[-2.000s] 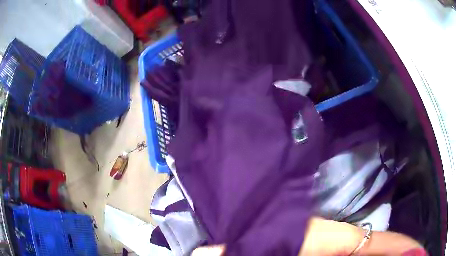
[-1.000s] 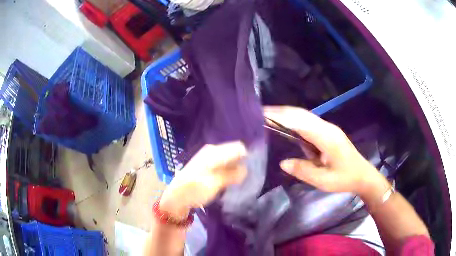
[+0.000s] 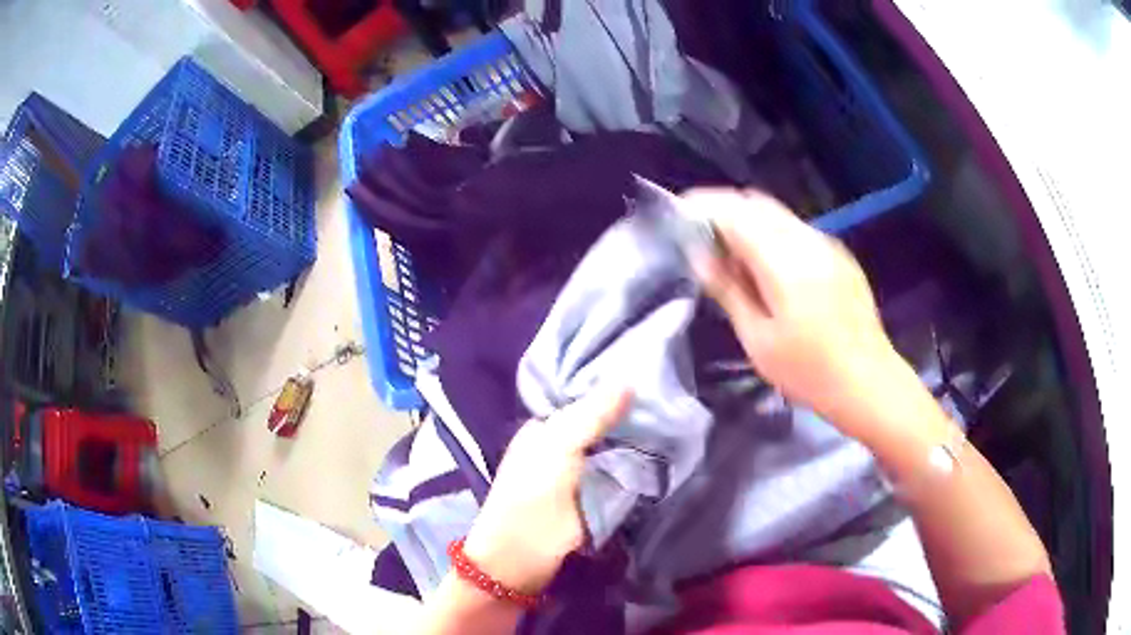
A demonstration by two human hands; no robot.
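Observation:
A large dark purple cloth with pale grey areas (image 3: 620, 335) lies over my lap and the near rim of a blue crate (image 3: 376, 325). My left hand (image 3: 546, 484), with a red bead bracelet, grips a bunch of the grey cloth low in the middle. My right hand (image 3: 794, 298) is above and right of it, at the upper edge of the grey cloth, fingers curled. A thin tip shows near its fingertips, but blur hides what it belongs to and whether the fingers pinch the cloth.
A white table (image 3: 1029, 137) with a dark red edge curves along the right. More blue crates (image 3: 205, 199) stand on the floor at left, with red stools (image 3: 99, 461) nearby. A small yellow-red object (image 3: 290, 406) and white material (image 3: 310, 558) lie on the tiled floor.
The raised purple cloth has come down, and more grey shows between the hands. My left hand has moved down and right and holds the bunched grey cloth. My right hand has moved slightly up.

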